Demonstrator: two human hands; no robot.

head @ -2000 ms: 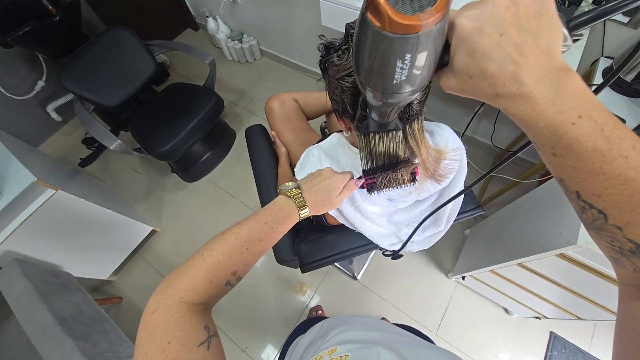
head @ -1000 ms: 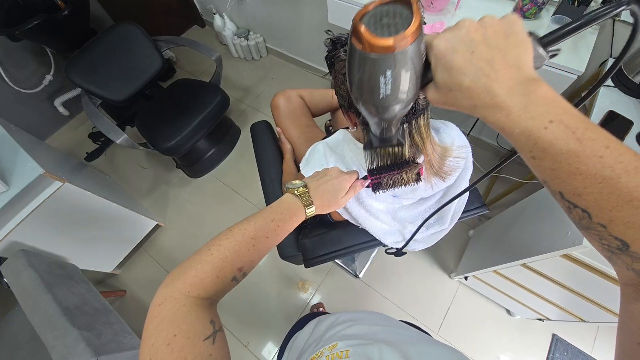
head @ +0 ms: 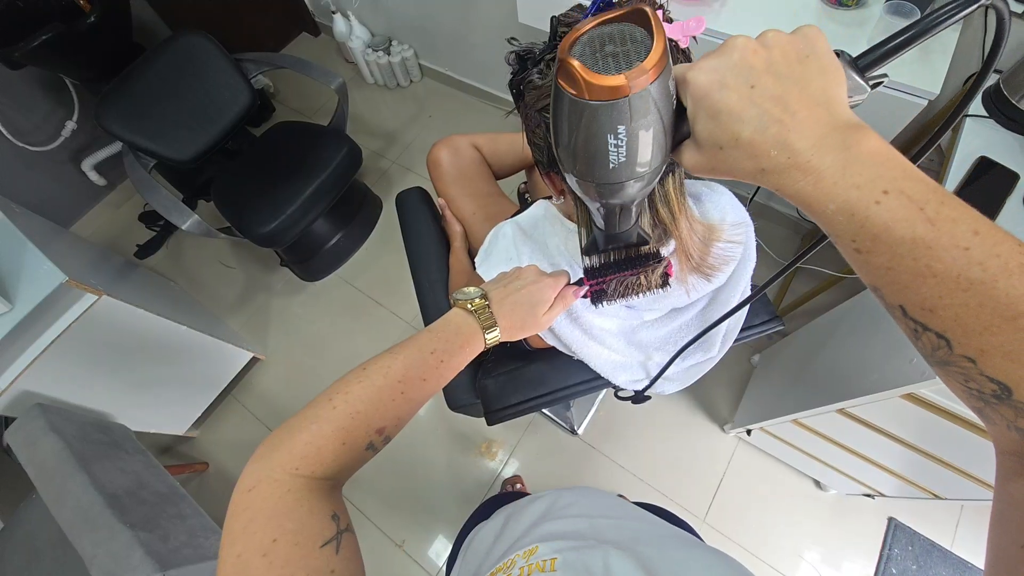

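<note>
My left hand (head: 528, 302) is closed around the handle of a round hair brush (head: 628, 276), with a lock of wet-looking hair over its bristles. High on the right, my right hand (head: 760, 104) grips the handle of a grey and copper Taiff hair dryer (head: 612, 120). The dryer's flat nozzle (head: 614, 232) points down at the hair just above the brush. A seated person's streaked hair (head: 692, 228) hangs over a white towel (head: 696, 344) on the shoulders. A pink hair clip (head: 684, 30) sits near the top of the head, partly behind the dryer.
The person sits in a black salon chair (head: 528, 384). The dryer's cord (head: 720, 312) runs across the towel's right side. Another black chair (head: 280, 184) stands at the left, near several bottles (head: 388, 64). A white drawer cabinet (head: 864, 416) is at the right; a phone (head: 988, 186) lies on a counter.
The dryer has stayed above the brush while its body has become more upright and its nozzle now sits close to the bristles. Both hands keep their holds.
</note>
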